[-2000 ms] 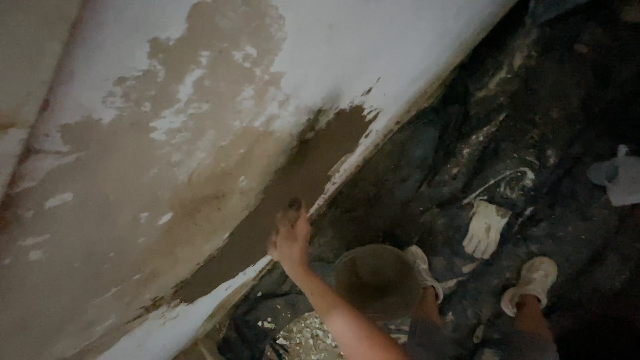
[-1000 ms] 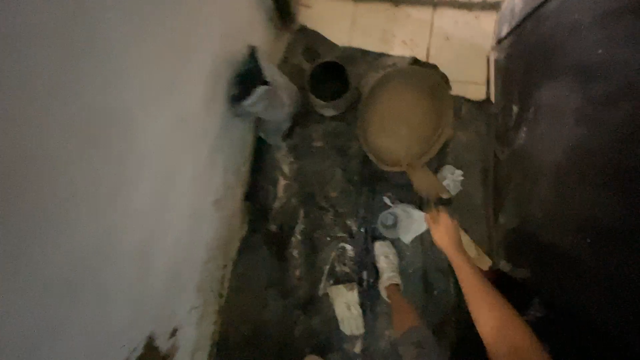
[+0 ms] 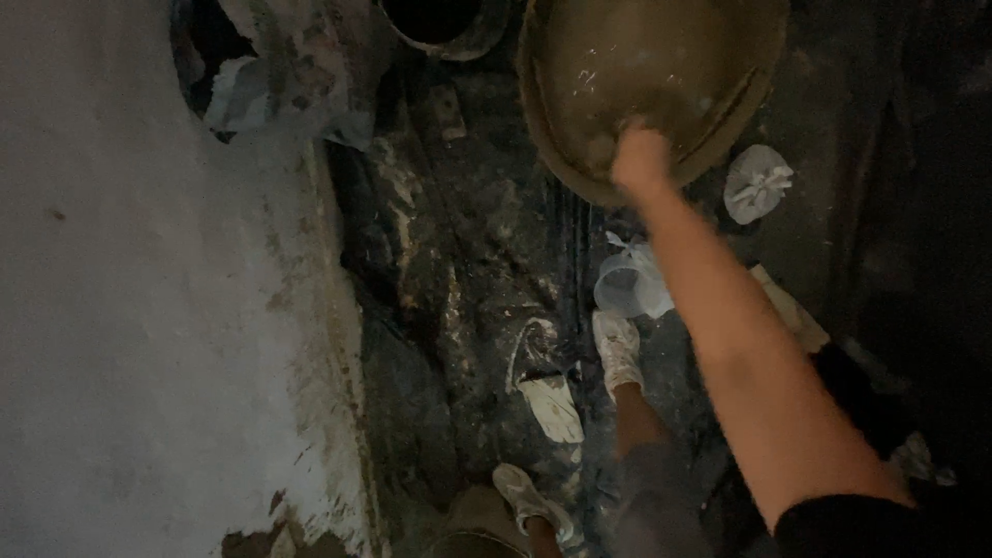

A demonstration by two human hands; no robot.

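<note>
My right hand [image 3: 643, 161] reaches over the near rim of a large round basin [image 3: 559, 167] that holds wet brown plaster or mud. Its fingers are closed and blurred, and whatever they grip is hidden or merges with the brown contents. The forearm runs up from the lower right. My left hand is out of the picture. Just below the basin lie a clear plastic container [image 3: 618, 285] and a tied translucent bag [image 3: 758, 184] to its right.
A pale wall [image 3: 155, 271] with brown smears fills the left. Dark sheeting [image 3: 480, 232] covers the floor, bearing a whitish work glove [image 3: 553, 408]. A dark-mouthed bucket [image 3: 465, 48] and a crumpled bag [image 3: 310, 70] stand at the top; another bucket [image 3: 477, 542] is near my feet.
The view has swung from the smeared wall to the floor and basin. My right hand, beside the basin's near edge one second ago, is now over its contents.
</note>
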